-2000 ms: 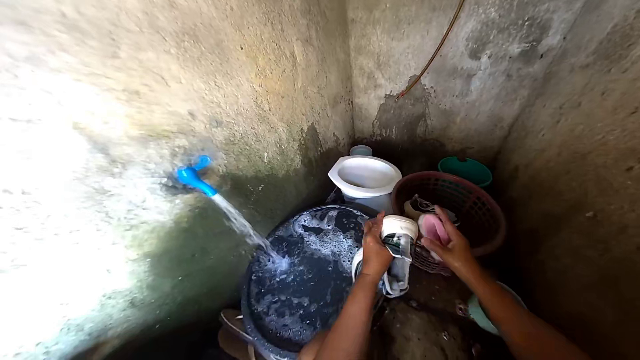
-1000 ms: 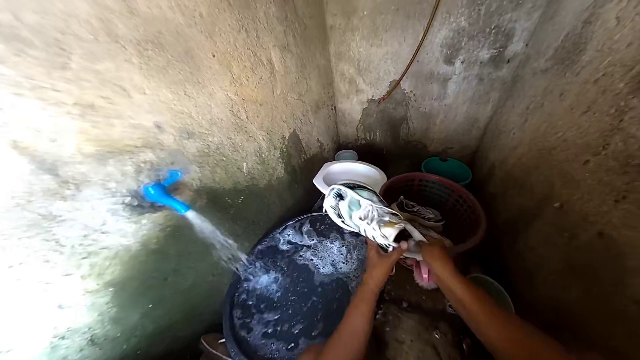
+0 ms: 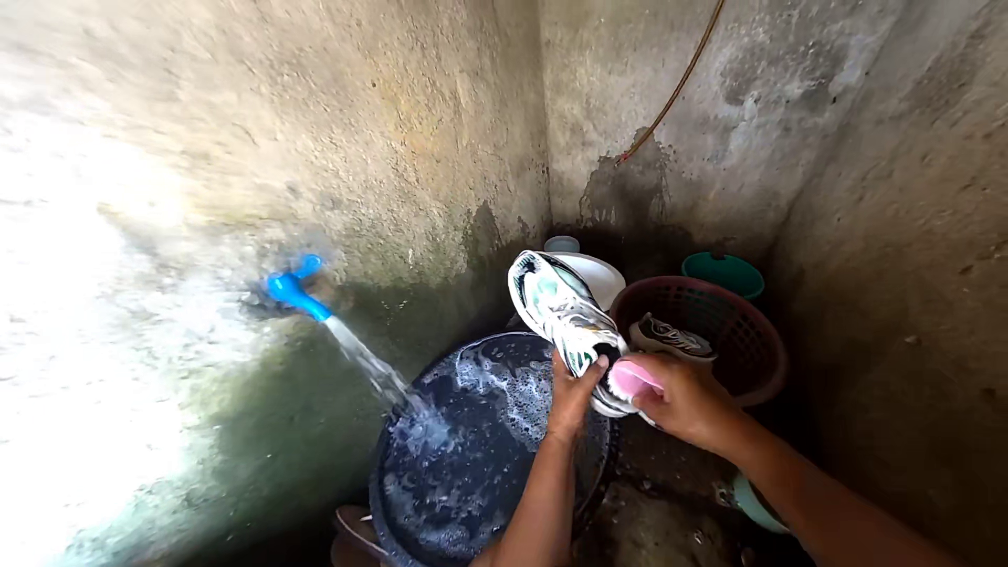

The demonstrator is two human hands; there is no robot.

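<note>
A white sneaker with green and black parts [image 3: 557, 303] is tilted over the right rim of a dark tub of sudsy water [image 3: 480, 465]. My left hand [image 3: 575, 394] grips it near the heel, thumb at the shoe's opening. My right hand [image 3: 685, 398] holds a pink scrub brush [image 3: 631, 379], its white bristles against the heel end of the shoe. The tips of some right fingers are hidden. A blue tap [image 3: 295, 291] on the left wall pours water into the tub.
A reddish-brown plastic basket [image 3: 776, 346] behind my right hand holds another sneaker [image 3: 669, 339]. A white basin [image 3: 602, 279] and a green basin [image 3: 723, 274] stand near the corner. A pale green container [image 3: 756, 504] is partly behind my right forearm. A thin hose [image 3: 677, 90] hangs on the wall.
The sneaker's toe has swung up and away since the oldest frame. The pink brush, low beside the shoe one second ago, is now raised against its heel end. Water keeps running.
</note>
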